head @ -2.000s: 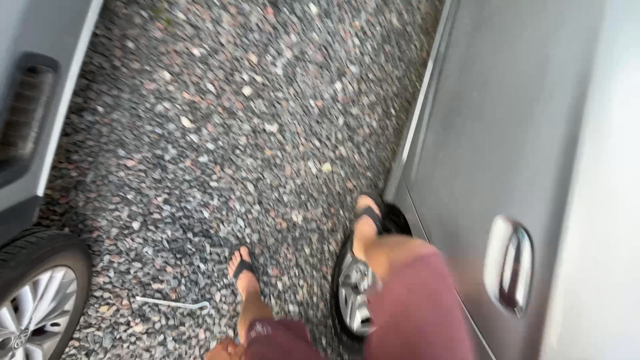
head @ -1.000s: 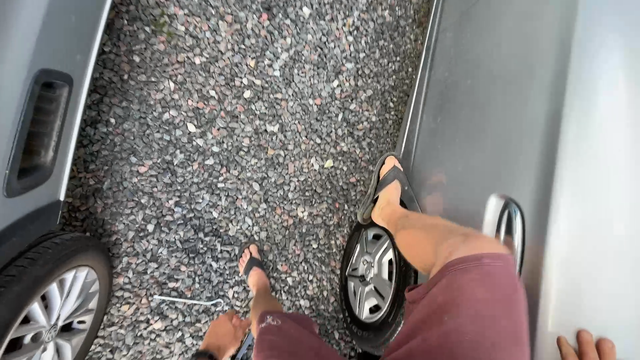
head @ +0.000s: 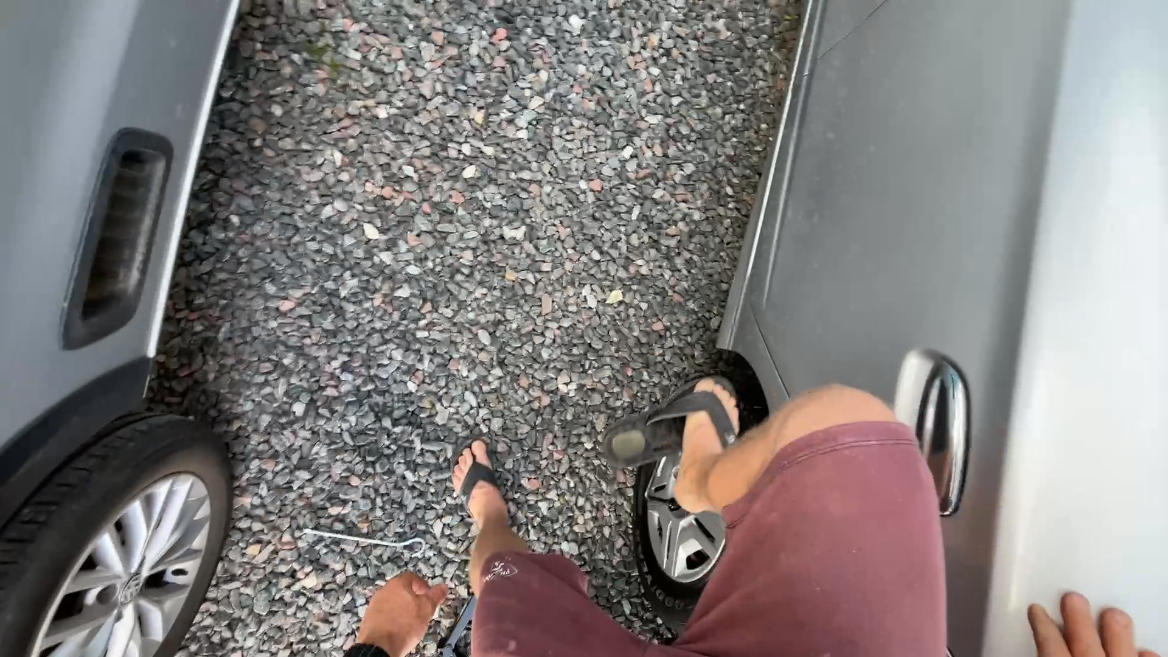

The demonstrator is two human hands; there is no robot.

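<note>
My left hand (head: 401, 610) hangs low beside my left thigh, its fingers curled; whether it grips anything is unclear. Close by it, partly hidden by the shorts, is a dark blue metal tool part (head: 459, 626). A thin metal rod with a hooked end (head: 365, 539) lies on the gravel just above that hand. At the lower right edge my right hand (head: 1084, 628) rests its fingers on the light roof of the grey vehicle (head: 912, 210). My right foot, in a black flip-flop (head: 671, 424), is raised at that vehicle's wheel (head: 680, 534); the other flip-flop (head: 476, 476) is on the gravel.
A second grey vehicle (head: 173, 55) stands at the left, with a recessed vent (head: 119, 237) and an alloy wheel (head: 123, 566). Gravel (head: 493, 219) covers the ground between the two vehicles. A chrome door handle (head: 940, 429) juts out beside my right knee.
My right foot has lifted, and its flip-flop's heel now hangs away from the sole. My right hand, out of view two seconds ago, shows on the roof.
</note>
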